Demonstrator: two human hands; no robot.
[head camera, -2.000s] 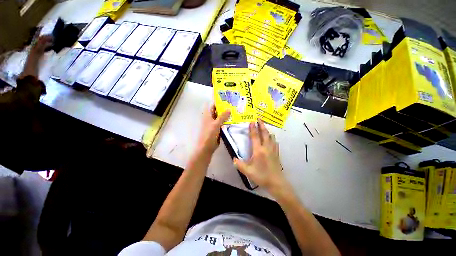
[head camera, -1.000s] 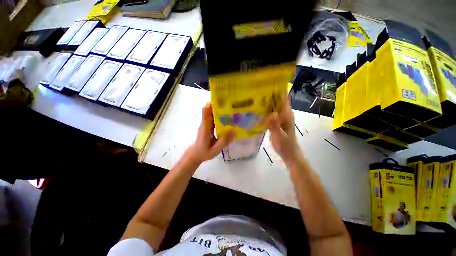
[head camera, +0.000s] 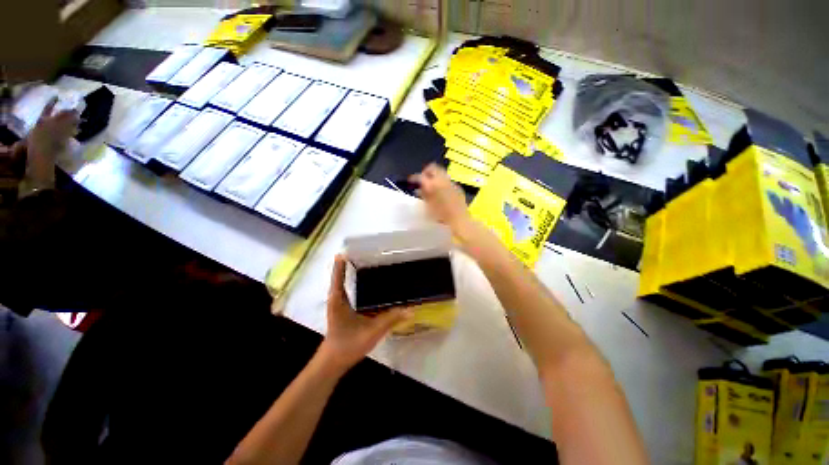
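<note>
My left hand holds a yellow retail box near the table's front edge. Its mouth faces me, with a pale grey flap raised at the far side and a black inside. My right hand is beyond the box, over the black strip, fingers bent together. A small dark thing shows at its fingertips; whether it is held cannot be told. One flat yellow carton lies right of my right hand.
Inner tray boxes stand in rows at left. Flat cartons fan out at the back. A bag of hangers, loose black hangers and stacked open cartons are at right. Finished boxes stand front right. A coworker's hand shows far left.
The box has been tipped so its open end faces me, and the inner tray no longer shows below it. My right hand has left the box and moved up to the black strip.
</note>
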